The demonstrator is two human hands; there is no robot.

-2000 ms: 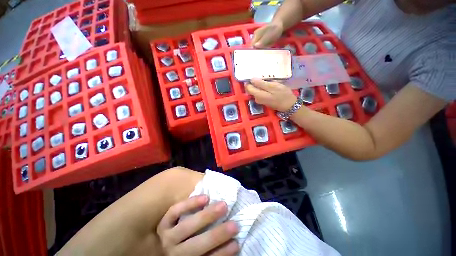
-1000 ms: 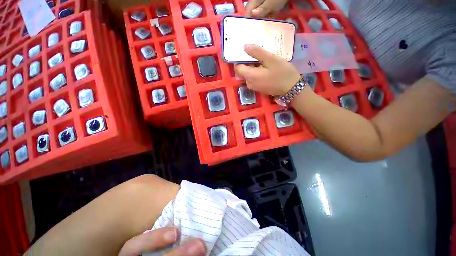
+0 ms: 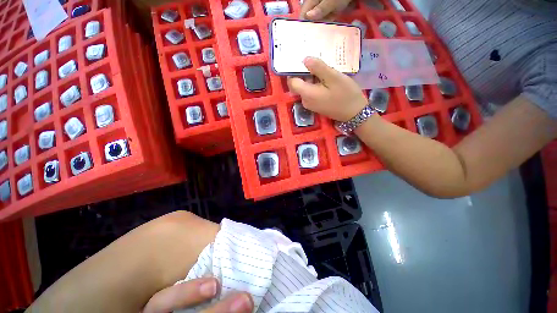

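My left hand (image 3: pixel 198 298) is cut off by the bottom edge; only a couple of fingers show, curled over the white striped sleeve (image 3: pixel 241 260). A bare arm runs from this sleeve to the lower left. My right hand is not in view. In front of me a red foam tray (image 3: pixel 248 178) holds silver-grey square units (image 3: pixel 266 121) in its pockets and one dark unit (image 3: pixel 254 78) near its left side. Another person's hands hold a lit smartphone (image 3: pixel 316 47) above this tray.
Another stack of red trays (image 3: pixel 163 156) with units stands at left, some with dark round centres. A smaller tray (image 3: pixel 204 140) sits between. A translucent slip (image 3: pixel 400 64) lies on the right tray. Black plastic pallets (image 3: pixel 333 205) lie below. The person's arm (image 3: pixel 427 156) crosses the tray's right part.
Over the last two seconds the view has shifted, so trays sit further left and higher and less of my left hand shows. The other person's lower hand now touches the phone screen.
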